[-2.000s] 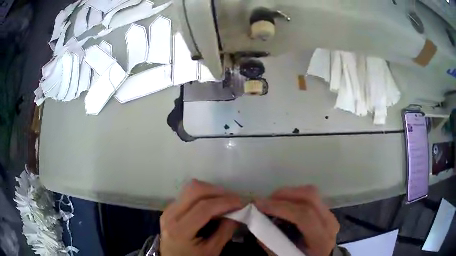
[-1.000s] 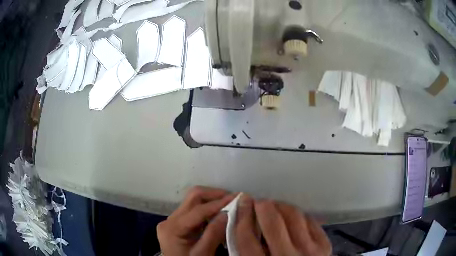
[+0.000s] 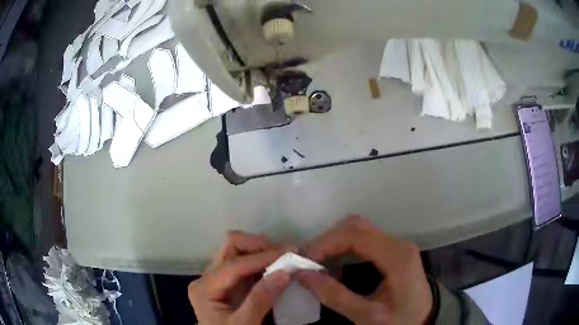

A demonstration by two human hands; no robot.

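A white pointed tab [image 3: 297, 306] is held between both hands at the table's front edge, its angled tip up and its body hanging toward me. My left hand [image 3: 238, 279] pinches its left side near the tip, with the thumb on top. My right hand [image 3: 374, 273] pinches its right side, also with the thumb on top. The fingers hide the edges of the tab. The sewing machine [image 3: 393, 19] stands beyond, with its needle plate [image 3: 257, 120] in the bed; the needle itself cannot be made out.
Outlined white tabs [image 3: 132, 120] are fanned at the left of the table. Plain white strips [image 3: 447, 82] lie right of the needle area. A lit smartphone [image 3: 539, 166] lies at the right. A frayed scrap bundle [image 3: 66, 285] hangs at the lower left. A white sheet [image 3: 505, 295] is at the lower right.
The tab, seen narrow and partly covered before, now shows its flat pointed face. My right hand has spread a little to the right. The camera view has shifted and tilted.
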